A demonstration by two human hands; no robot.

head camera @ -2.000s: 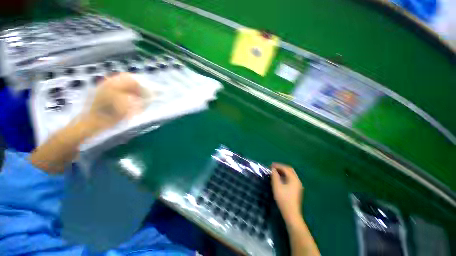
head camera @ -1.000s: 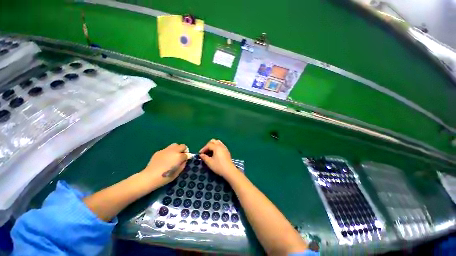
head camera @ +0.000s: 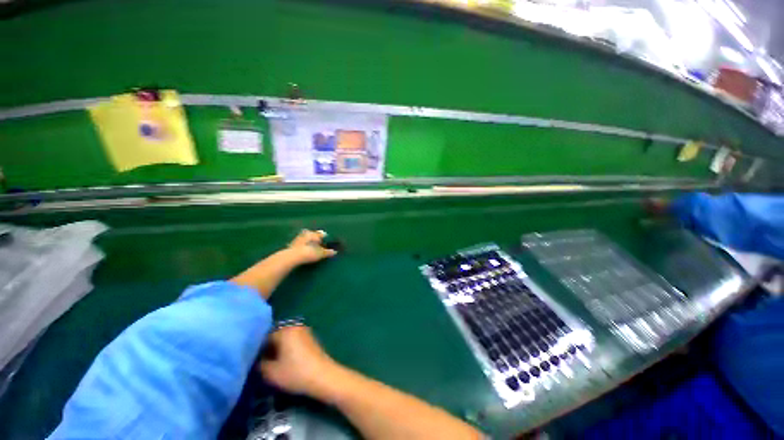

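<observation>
My left hand (head camera: 309, 247) reaches toward the back of the bench. Its fingertips are at a round black part (head camera: 333, 246); I cannot tell whether they grip it. A small white cover shows on one fingertip. My right hand (head camera: 297, 361) is nearer to me, low over the liner sheet (head camera: 273, 421) with black pads. Its fingers are curled and their tips are hidden, so I cannot tell whether it holds anything. My arms and the picture's lower edge hide most of this sheet.
White layered sheets (head camera: 43, 275) lie at the left. A liner sheet with black rounds (head camera: 507, 318) and a clear sheet (head camera: 606, 284) lie at the right. Another person's blue sleeve (head camera: 726, 222) reaches over the far right bench. A green partition (head camera: 481, 146) stands behind.
The view has turned right. My left hand has left the sheet's top edge and moved toward the back, to the loose black part. My right hand is lower over the sheet, apart from my left.
</observation>
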